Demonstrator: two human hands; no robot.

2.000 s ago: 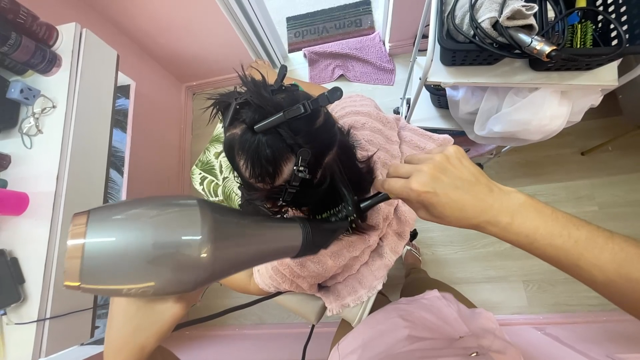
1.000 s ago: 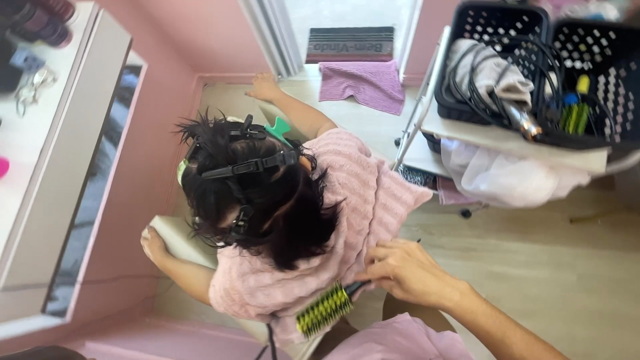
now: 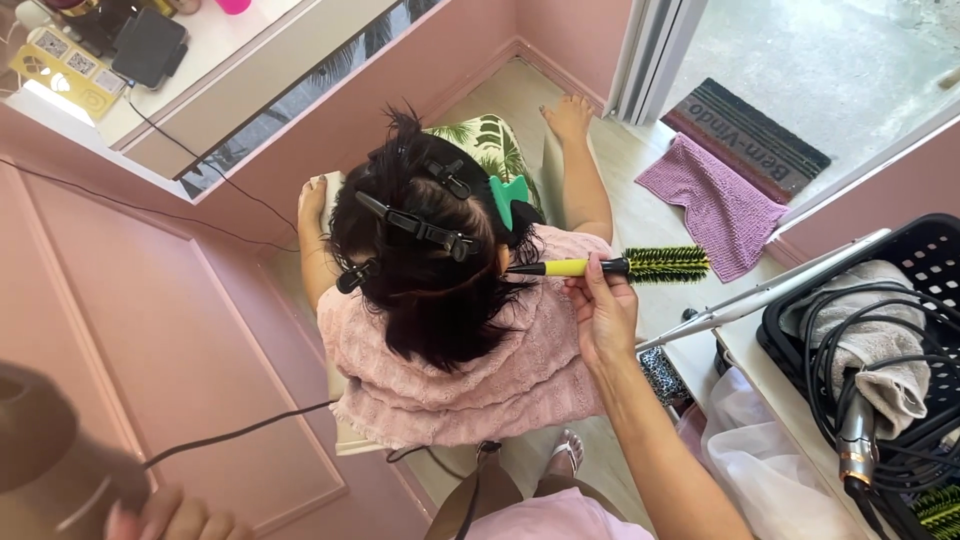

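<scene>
A seated person's dark hair (image 3: 442, 322) is partly pinned up with black sectioning clips (image 3: 420, 226) and a green clip (image 3: 509, 201); the back section hangs loose over a pink towel (image 3: 465, 405). My right hand (image 3: 609, 311) holds a round brush (image 3: 666, 265) with yellow and black bristles by its handle, whose pointed end lies beside the hair near the ear. At the lower left, my left hand (image 3: 180, 517) is wrapped around a hair dryer (image 3: 64, 450), blurred and cut off by the frame edge, away from the head.
A black basket (image 3: 776, 319) with a coiled cable, a grey towel and a styling tool stands on a white cart (image 3: 784, 405) at right. A white counter (image 3: 202, 56) is at upper left. The dryer's cord (image 3: 240, 431) runs behind the chair. A doormat (image 3: 746, 139) lies by the door.
Two seconds ago the dryer and brush were at the hair; now both are away from it. The brush has been turned, its bristles now pointing right. The view has swung round.
</scene>
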